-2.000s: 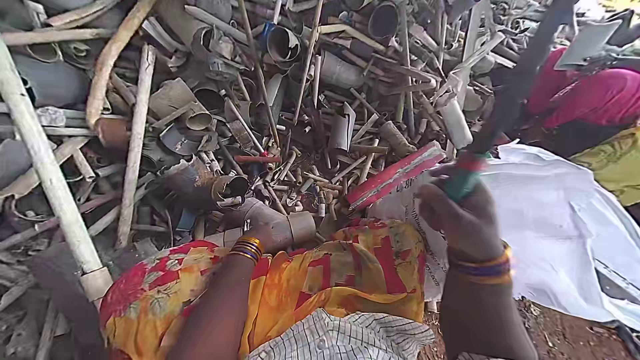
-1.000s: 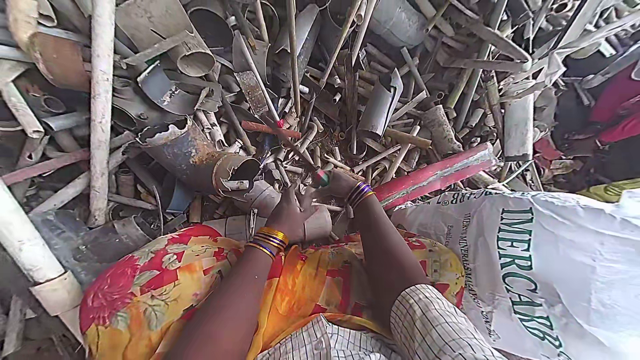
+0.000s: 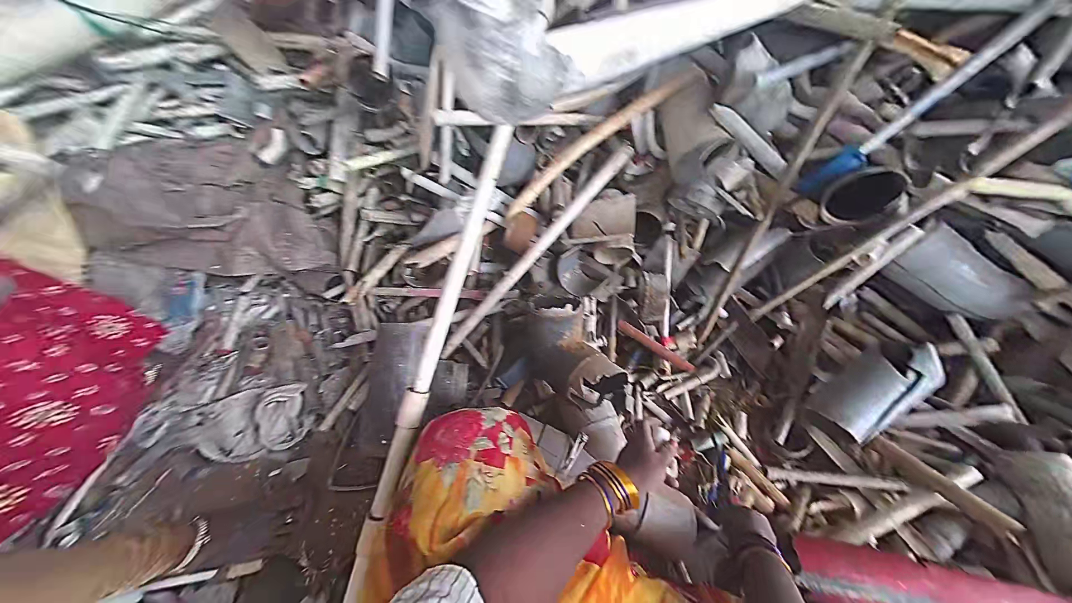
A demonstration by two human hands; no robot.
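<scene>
My left hand (image 3: pixel 646 456), with bangles at the wrist, is low in the pile of scrap pipe pieces, its fingers bent around or against a small pale piece (image 3: pixel 662 435). Close to its right, my right hand (image 3: pixel 741 523) is blurred and partly dark; a dark tool seems to rise from it, its shape unclear. A grey pipe section (image 3: pixel 666 515) lies between the hands, over my lap. Just beyond the left hand is a broken pipe with a jagged rim (image 3: pixel 599 377). A thin red rod (image 3: pixel 657 346) lies farther up.
A long white pipe (image 3: pixel 456 276) slants up along my left knee. Pipe offcuts and sticks cover the ground ahead. A red length (image 3: pixel 888 574) lies at lower right. At the left are another person's forearm (image 3: pixel 109 557) and a red patterned cloth (image 3: pixel 67 394); a dark sheet (image 3: pixel 201 205) lies beyond.
The view has swung to the left. My right hand, raised with a dark blade-like tool with a green part two seconds ago, is now low beside my left hand. Another person's forearm has come into view.
</scene>
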